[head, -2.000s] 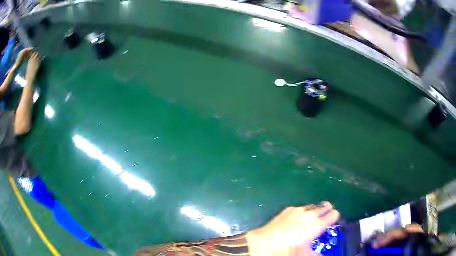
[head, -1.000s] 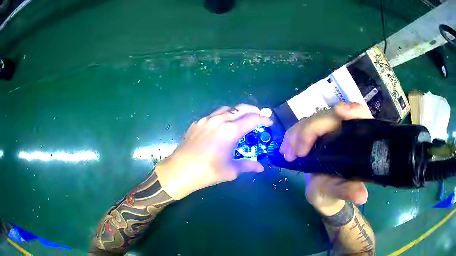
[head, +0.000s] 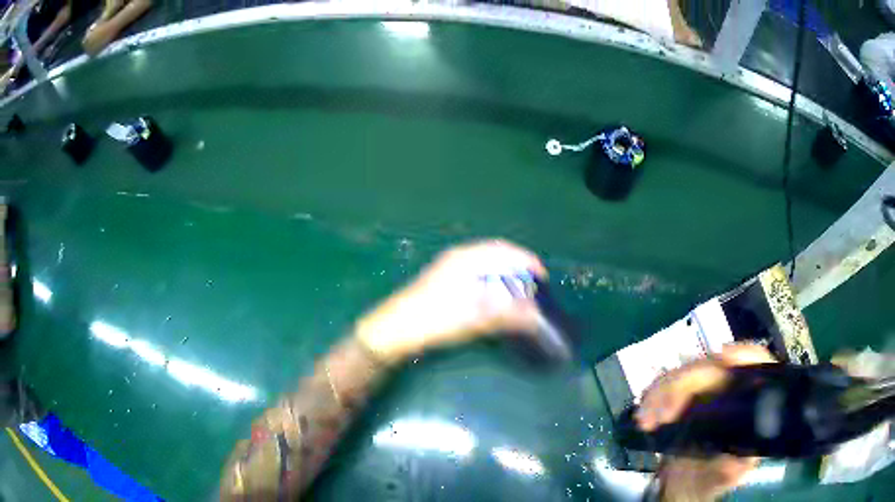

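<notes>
My left hand (head: pixel 456 299) is blurred over the green tabletop, left of the box. It holds a black housing (head: pixel 545 328), tilted, with a pale and bluish top end near my fingers. My right hand (head: pixel 687 392) grips the black electric screwdriver (head: pixel 785 412) at the lower right, in front of the open screw box (head: pixel 677 348). The screwdriver lies sideways, apart from the housing, and its tip is blurred.
On the green tabletop (head: pixel 294 265) a housing with a board and pale lead (head: pixel 615 172) stands at the back. More black units stand at far left (head: pixel 147 144) and far right (head: pixel 829 144). A black cable (head: pixel 789 157) hangs near the metal post. Other people's arms show behind the rim.
The housing in my left hand has moved away from the screwdriver, and its blue glow has faded. The view now reaches farther across the table. My right hand still holds the screwdriver.
</notes>
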